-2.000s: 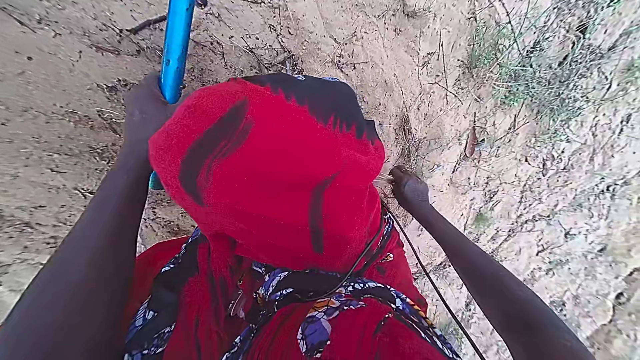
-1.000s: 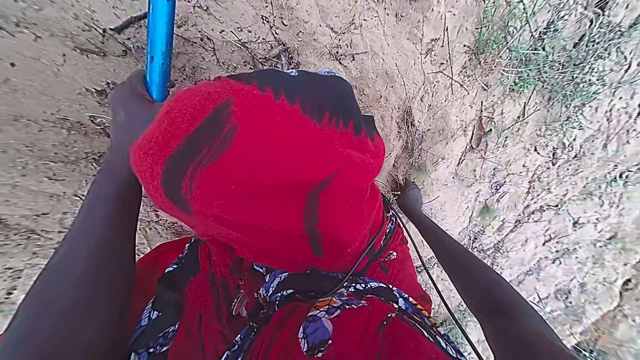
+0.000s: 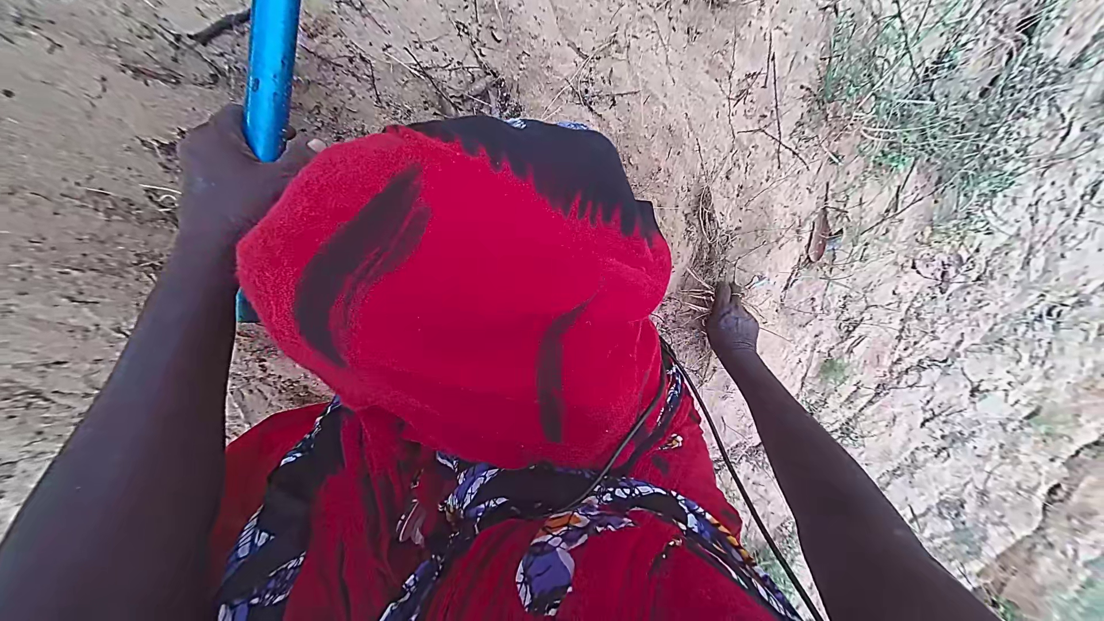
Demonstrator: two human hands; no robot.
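Note:
My left hand (image 3: 228, 168) is closed around a blue pole (image 3: 272, 78), which runs up out of the top of the view. A short blue-green piece shows below, between my left forearm and the cloth. My right hand (image 3: 733, 323) is low at the ground on the right, its fingers at some dry grass stems (image 3: 709, 228); whether it grips them is not clear. Between my arms bulges red cloth with black marks (image 3: 483, 285), over my bent body. A patterned blue and white cloth tie (image 3: 552, 509) crosses my waist. A thin black cable (image 3: 733, 466) hangs beside it.
Sandy ground (image 3: 871, 371) with scattered twigs and dry bits surrounds me. Green scrubby grass (image 3: 966, 103) grows at the upper right. A brown dry leaf or pod (image 3: 818, 235) lies right of the grass stems. A dark stick (image 3: 220, 28) lies near the pole at the upper left.
My right hand has shifted toward the dry grass tuft, which stood above it two seconds ago. My left hand has stayed on the blue pole.

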